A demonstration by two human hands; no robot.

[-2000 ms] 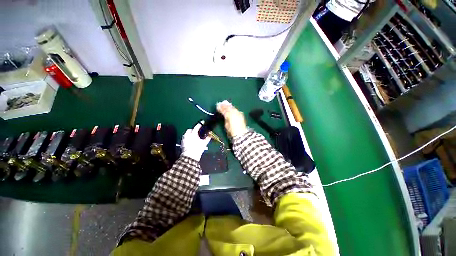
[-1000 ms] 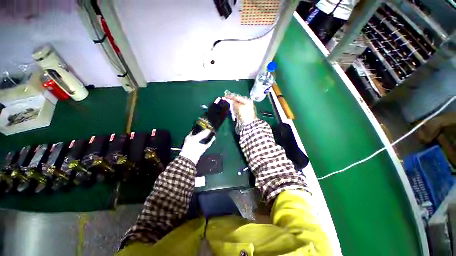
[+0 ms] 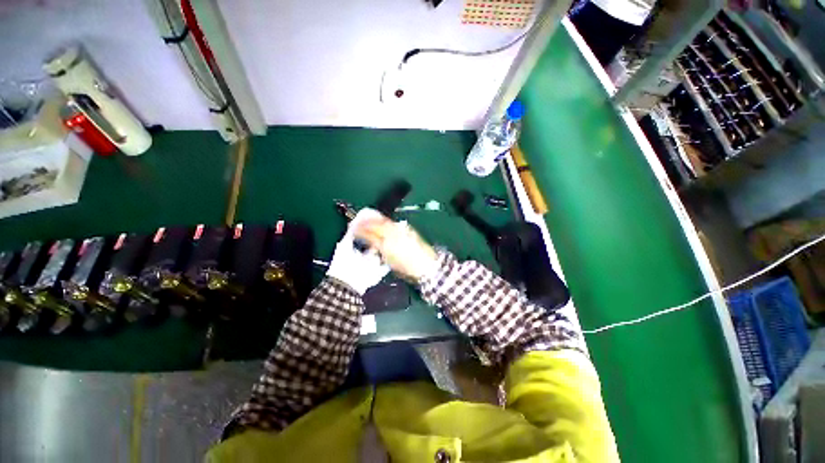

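Note:
My left hand (image 3: 355,259), in a white glove, is closed around a black lock unit (image 3: 393,196), whose dark end sticks out beyond my fingers. My right hand (image 3: 403,246) lies over the unit and my left fingers; what its fingertips do is hidden. A thin lead with a pale green end (image 3: 432,206) lies on the mat just beyond my right hand. A flat black pad (image 3: 388,297) and a small white card (image 3: 368,324) lie near the bench's front edge.
A row of black lock units (image 3: 291,258) with brass parts stands at left. A black cup-shaped item (image 3: 532,264), a clear bottle (image 3: 493,143) and a wooden-handled tool (image 3: 529,184) are at right. A parts box (image 3: 68,181) and a cream flask (image 3: 104,104) are at far left.
My right hand has come back from the far side of the unit onto my left hand. The lead's pale green end now lies free on the mat. The camera view has shifted slightly.

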